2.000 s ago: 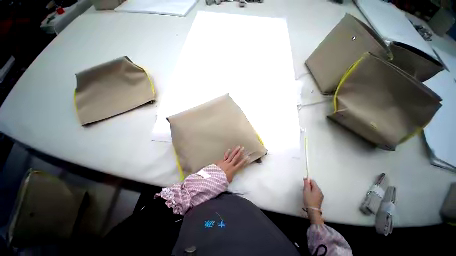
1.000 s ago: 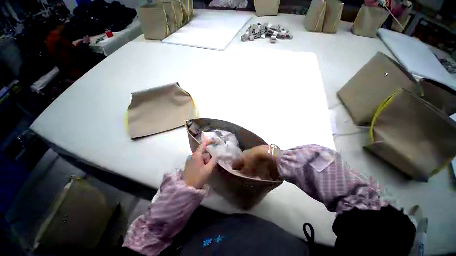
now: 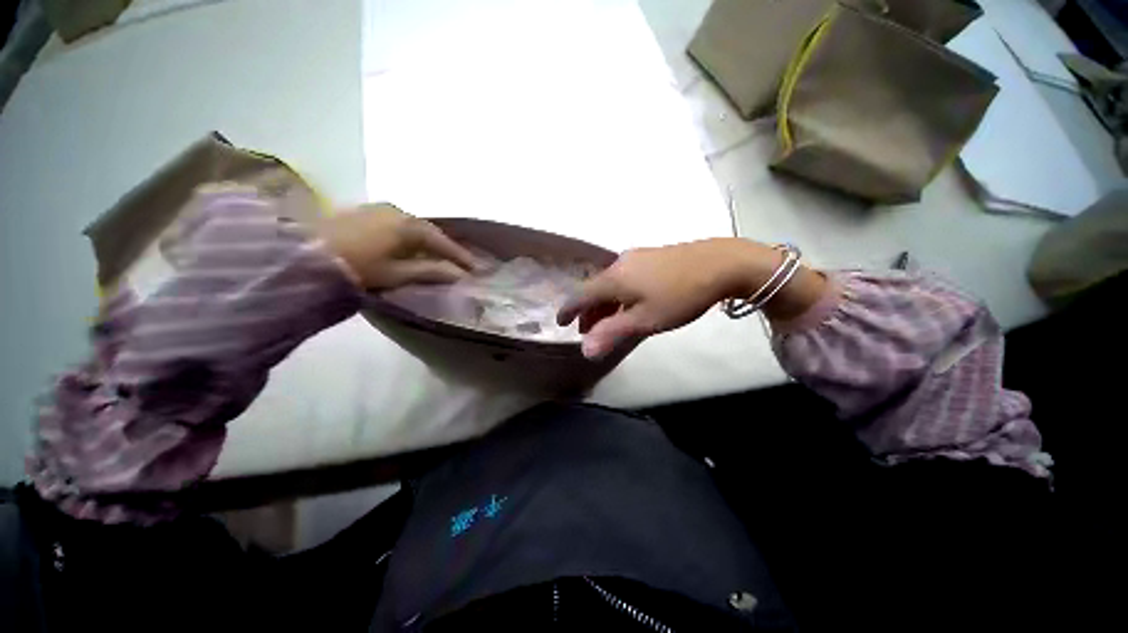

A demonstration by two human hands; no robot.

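Note:
A taupe bag body [image 3: 495, 365] stands at the table's near edge with its wide oval mouth open upward. Crumpled white paper [image 3: 526, 297] lies inside the mouth. My left hand [image 3: 402, 254], blurred, reaches over the left rim with its fingers inside the mouth beside the paper; what it touches there is unclear. My right hand [image 3: 637, 294] is over the right end of the mouth, fingers bent and apart above the paper, thumb near the front rim, nothing visible in it. A small dark dot shows on the bag's front below the rim.
A large white sheet [image 3: 520, 99] lies beyond the bag. Another taupe bag [image 3: 161, 204] with yellow edging lies left, partly behind my left sleeve. More taupe bags [image 3: 872, 105] stand at upper right, beside white paper [image 3: 1033, 142]. A taupe item [image 3: 1089, 254] is at the right edge.
The bag lay flat, then was opened with paper inside. Since the last earlier frame, my left hand has moved in over the left rim, and my right hand has drawn back to the right end.

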